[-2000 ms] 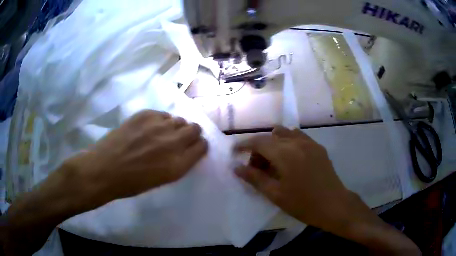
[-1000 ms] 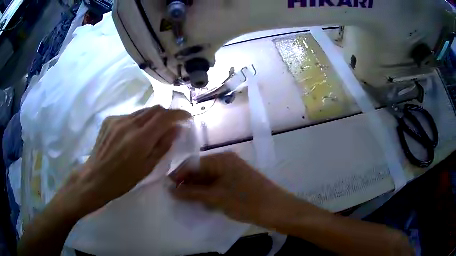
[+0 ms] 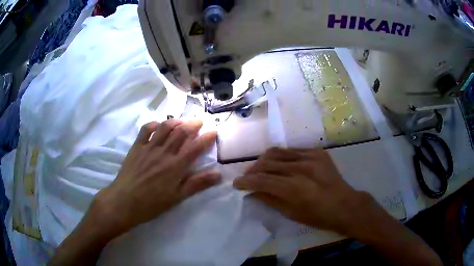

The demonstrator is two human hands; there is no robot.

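A large white fabric (image 3: 88,104) lies bunched left of the needle and runs under my left hand to the front edge. My left hand (image 3: 163,166) lies on it with fingers spread, fingertips just in front of the presser foot (image 3: 208,106). My right hand (image 3: 296,184) rests at the fabric's right edge, fingers together; whether it pinches the fabric is hidden. A narrow white tape (image 3: 276,119) runs from the metal binder (image 3: 249,98) down under my right hand and shows again at the front edge.
The cream HIKARI machine head (image 3: 291,26) spans the top. A yellow patch (image 3: 340,98) is on the bed. A second white strip (image 3: 371,106) crosses right of it. Black-handled scissors (image 3: 434,163) lie at the right. Grey-blue cloth (image 3: 57,31) is piled at the upper left.
My left hand has gone from bunched over the fabric to spread flat near the needle. My right hand has moved right, away from my left. The view has shifted.
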